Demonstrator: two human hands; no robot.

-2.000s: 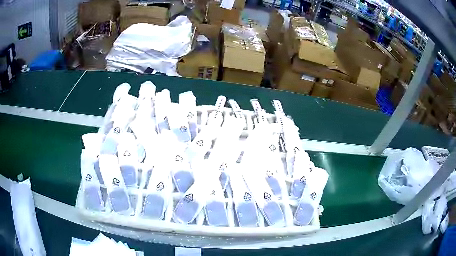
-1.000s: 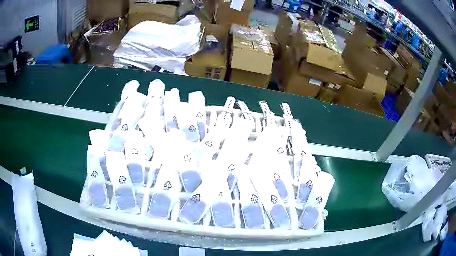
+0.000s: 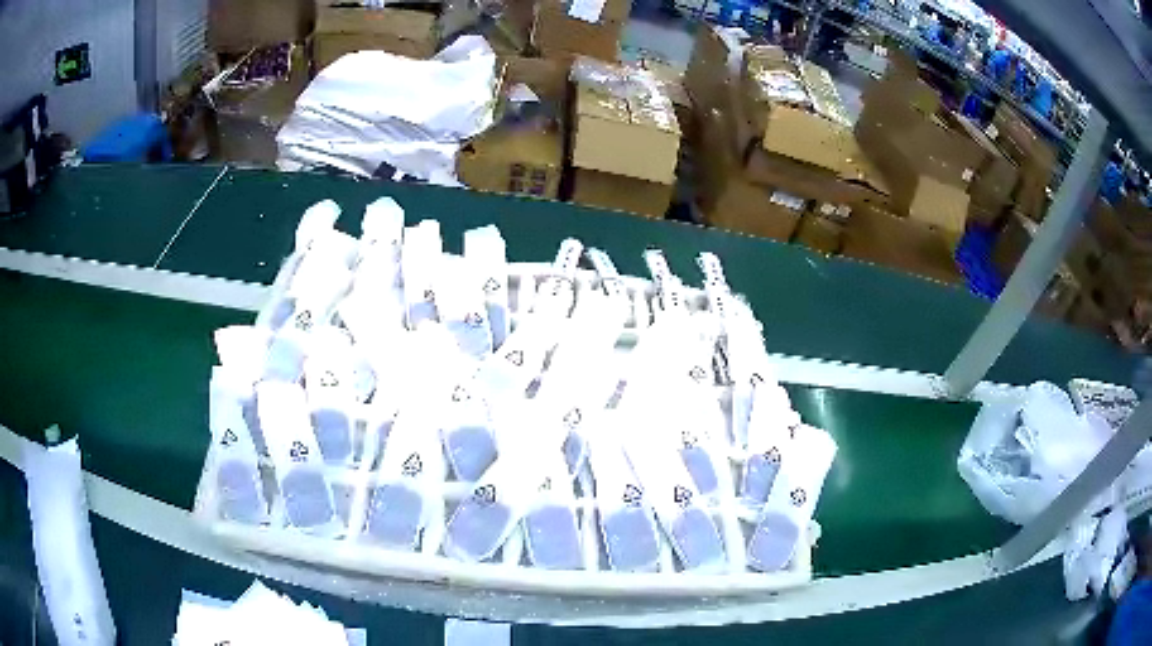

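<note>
A wide white packing tray (image 3: 505, 575) lies on the green belt in front of me. It holds rows of upright bagged units (image 3: 553, 530) with blue-grey lower ends and small black symbols. Several unbagged units (image 3: 711, 271) with small dark marks stand at the back right of the tray. A fanned stack of white bags (image 3: 259, 618) lies at the near edge, lower left, cut off by the frame. A long white sleeve or bundle (image 3: 63, 543) is at the far left. Neither of my hands is in the picture.
A crumpled clear plastic bag (image 3: 1030, 448) lies at right by a slanted metal post (image 3: 1030, 259). Beyond the belt (image 3: 884, 461) stand open cardboard cartons (image 3: 625, 133) and a white sheet or sack heap (image 3: 392, 107). A blue object shows at the lower right edge.
The view has shifted slightly right, then back left. The tray, units and bags show no visible change of their own.
</note>
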